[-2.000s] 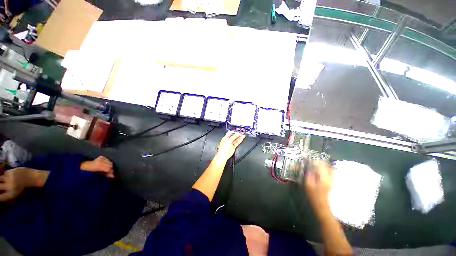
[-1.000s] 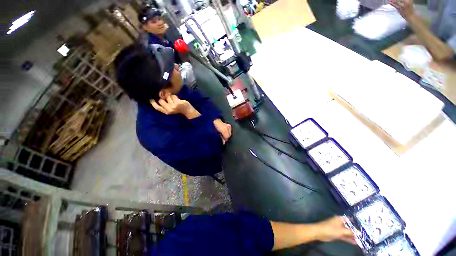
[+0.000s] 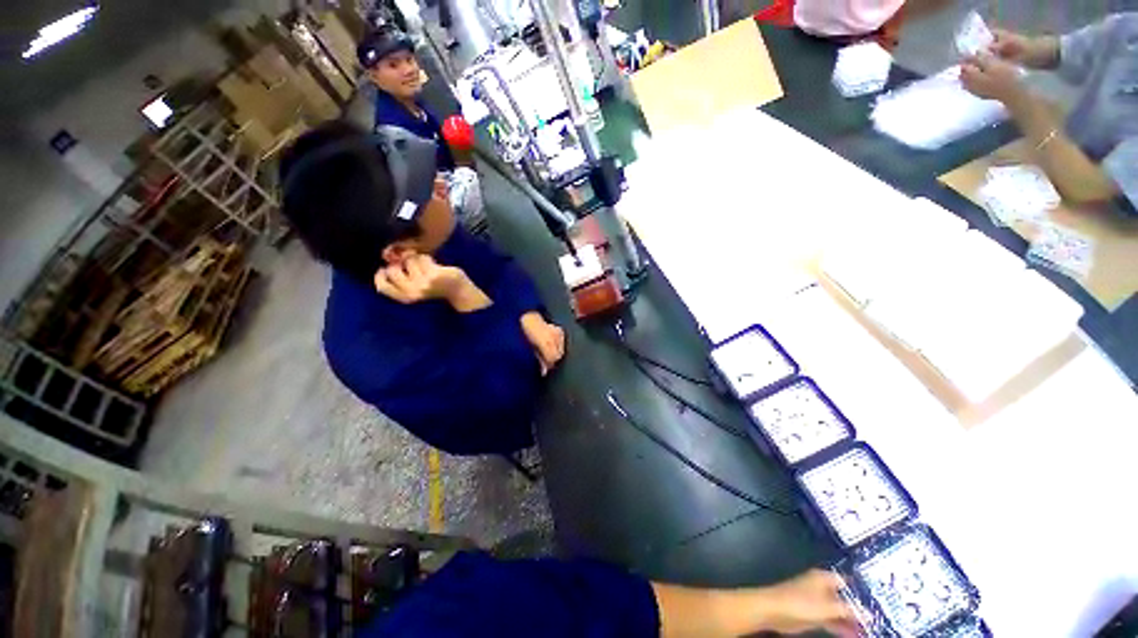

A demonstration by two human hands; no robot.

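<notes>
Several square LED floodlights with black frames and pale speckled faces lie in a row along the white sheet [image 3: 711, 224]; one is the lamp [image 3: 799, 421]. Black cables [image 3: 680, 459] trail from them over the green bench. My left hand [image 3: 817, 604] is at the lower edge of the picture, its fingertips at the near side of a lamp [image 3: 914, 581] that looks covered in clear plastic. The fingers are blurred, so I cannot tell whether they grip it. My right hand is not in view.
A person in dark blue sits at the left beside a press with a red-brown base [image 3: 599, 297]. Another person is behind. A rack with dark lamps [image 3: 293, 586] stands at the lower left. Cardboard [image 3: 705, 77] lies on the bench. A person's hands [image 3: 992, 69] hold a pale piece at the upper right.
The view has swung left from the bench fixture and bag stacks, taking my right hand out of the picture. My left hand stays by the covered lamp. The neighbour's hand is at the head.
</notes>
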